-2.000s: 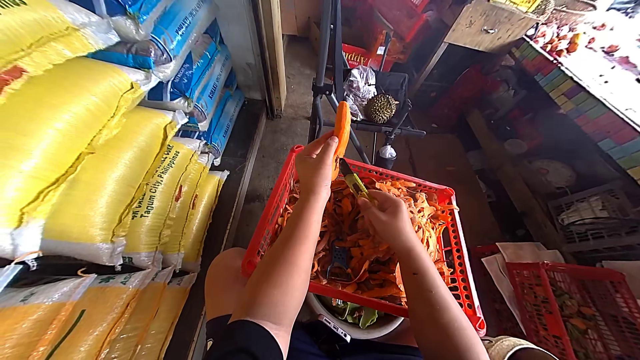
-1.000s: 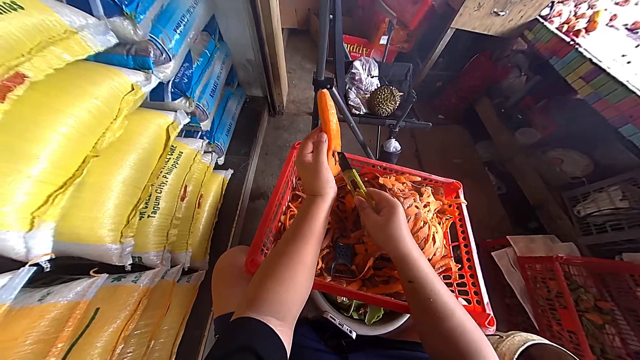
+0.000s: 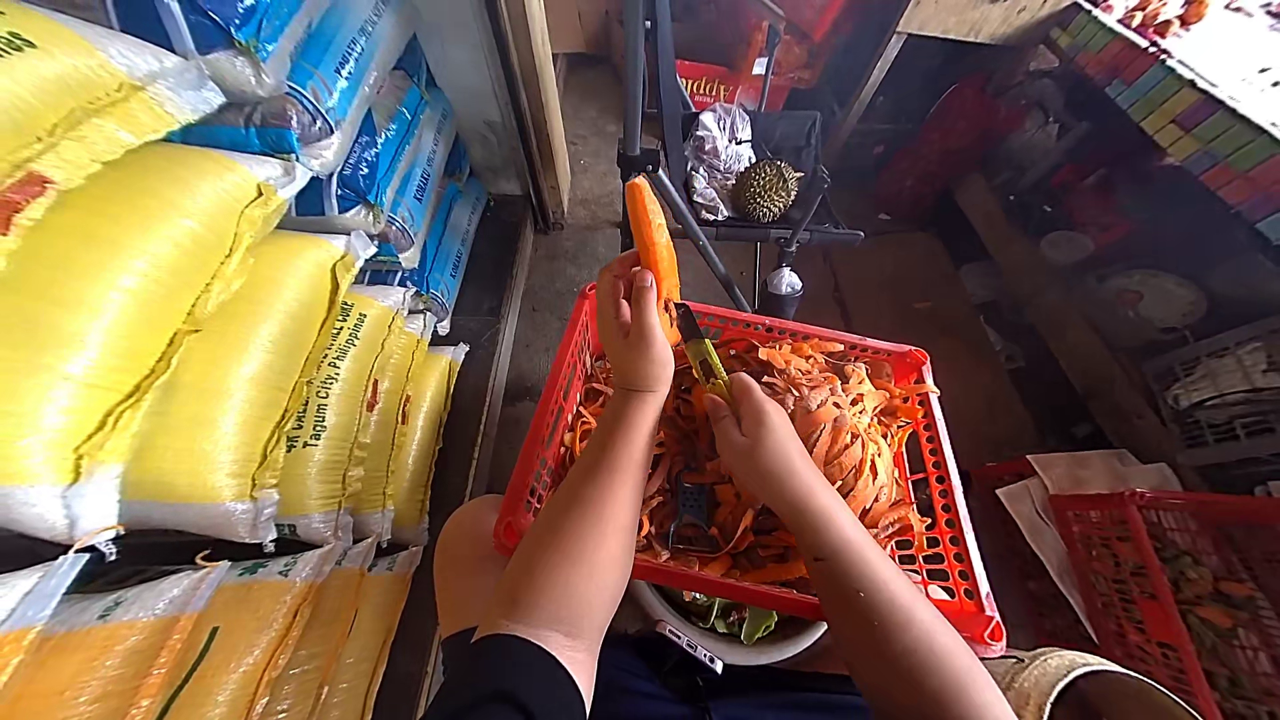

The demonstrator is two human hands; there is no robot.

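Note:
My left hand (image 3: 636,325) grips a peeled orange carrot (image 3: 652,245) by its lower part, with the other end pointing up and away. In my right hand (image 3: 752,430) is a knife with a yellow handle (image 3: 707,368); its dark blade lies at the carrot's lower end. Both hands are above a red plastic crate (image 3: 957,520) heaped with orange peelings (image 3: 840,410). A dark tool (image 3: 692,505), perhaps a peeler, lies among the peelings. Part of the blade's contact with the carrot is hard to make out.
Yellow sacks (image 3: 210,380) and blue sacks (image 3: 350,80) are stacked at the left. Beyond the crate, a folding chair (image 3: 790,232) holds a durian (image 3: 767,190) and a plastic bag (image 3: 718,150). A bowl (image 3: 790,645) with green leaves sits under the crate, near a phone (image 3: 688,647). Another red crate (image 3: 1130,560) stands right.

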